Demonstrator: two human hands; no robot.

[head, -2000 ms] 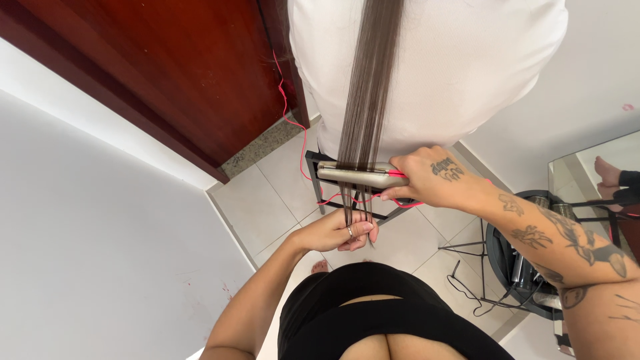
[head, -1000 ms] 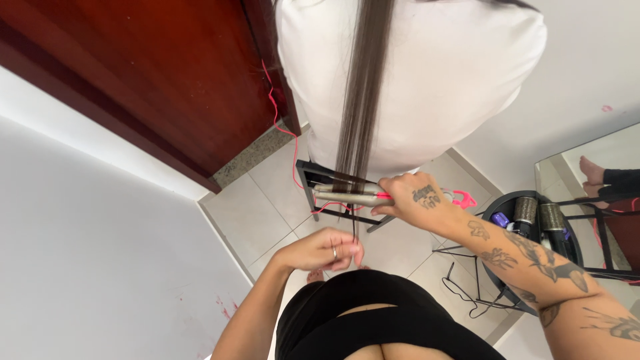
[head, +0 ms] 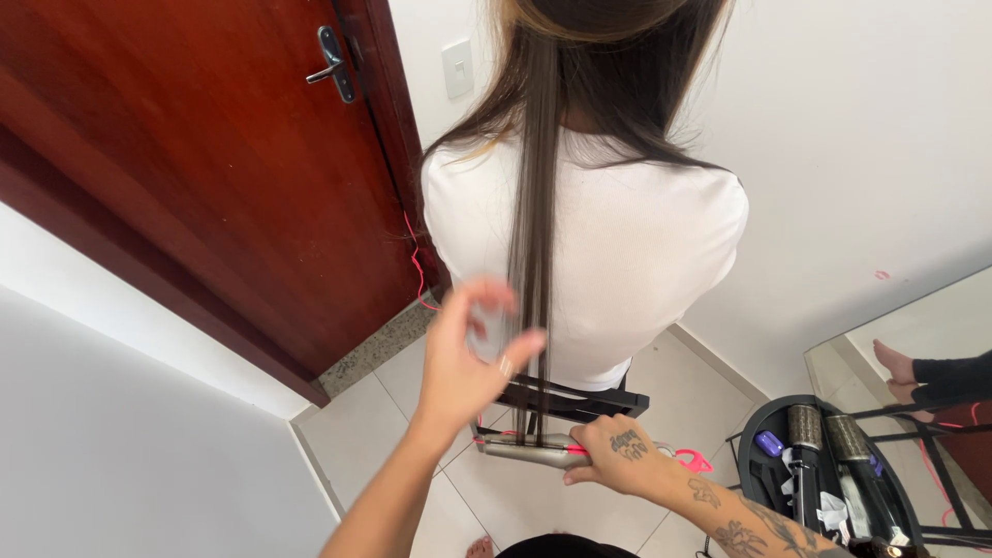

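A long, straight section of dark hair (head: 536,194) hangs down the back of a person in a white shirt (head: 635,248), who sits on a black chair (head: 612,397). My right hand (head: 620,453) grips a silver flat iron (head: 527,449) with a pink cord, and the lower end of the hair section lies between its plates. Higher up, my left hand (head: 484,349) is blurred beside the same section, its fingers curved and apart, wearing a ring. Whether any strand touches those fingers is unclear.
A black tray (head: 748,457) at lower right holds round hairbrushes (head: 806,426) and a purple item (head: 769,443). Behind it leans a mirror (head: 860,349). A red-brown wooden door (head: 232,170) is at left, with a pink cord (head: 418,267) beside its frame.
My left hand has let go of the hair ends and moved up beside the section. My right hand still holds the flat iron on the hair. The view has tilted up, showing the person's head and shoulders.
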